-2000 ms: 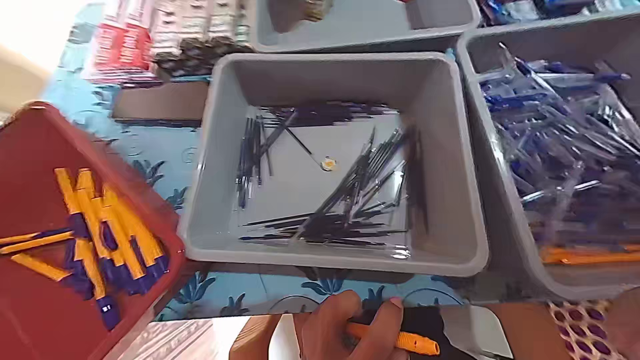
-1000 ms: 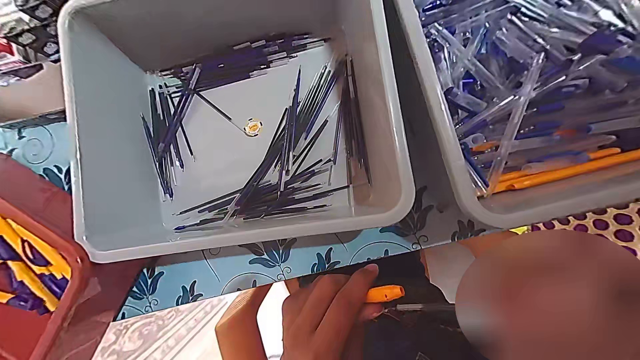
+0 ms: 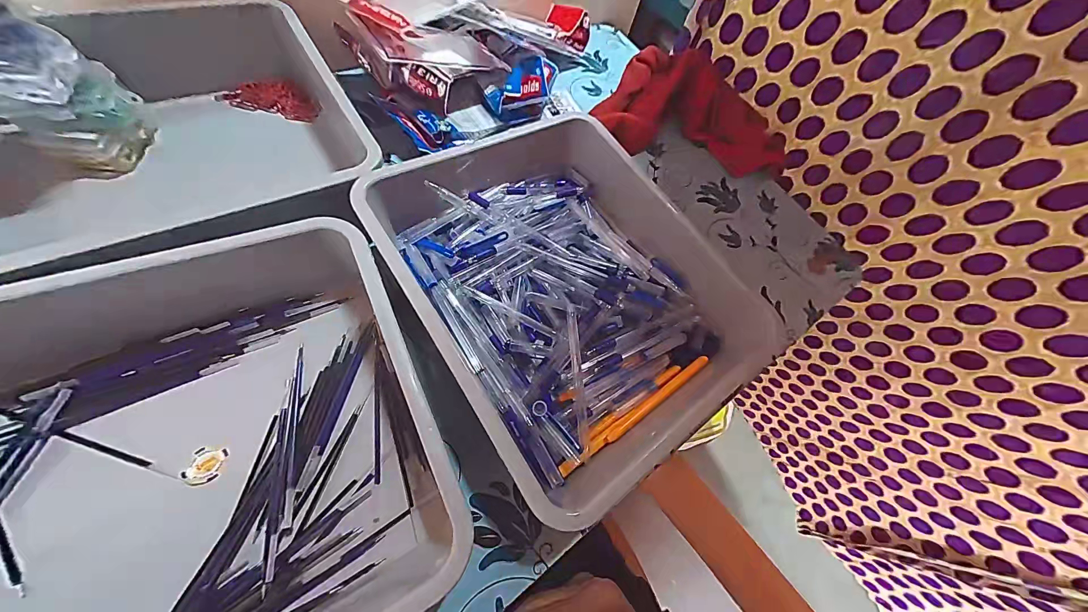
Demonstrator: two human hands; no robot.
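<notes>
At the bottom edge shows a small, dim part of what looks like a hand [image 3: 578,597]; which of my hands it is, and what it holds, cannot be told. The rest of both hands is out of sight. Above it stands a grey plastic bin [image 3: 565,517] filled with clear pen barrels [image 3: 544,280] with blue parts, and several orange pen barrels [image 3: 646,408] lie along its near side. To its left, another grey bin [image 3: 455,501] has thin dark pen refills [image 3: 297,459] scattered on its floor, around a small white and yellow sticker or mark [image 3: 204,466].
A third grey bin [image 3: 340,110] at the upper left holds small red pieces [image 3: 276,99] and clear plastic bags [image 3: 76,102]. Behind are printed packets [image 3: 459,76] and a red cloth [image 3: 688,110]. A purple-dotted cloth [image 3: 952,255] covers the right side.
The view has swung far to the right. The hand with an orange pen barrel, seen low in the earlier frames, no longer shows clearly; the red tray at the left has left the view.
</notes>
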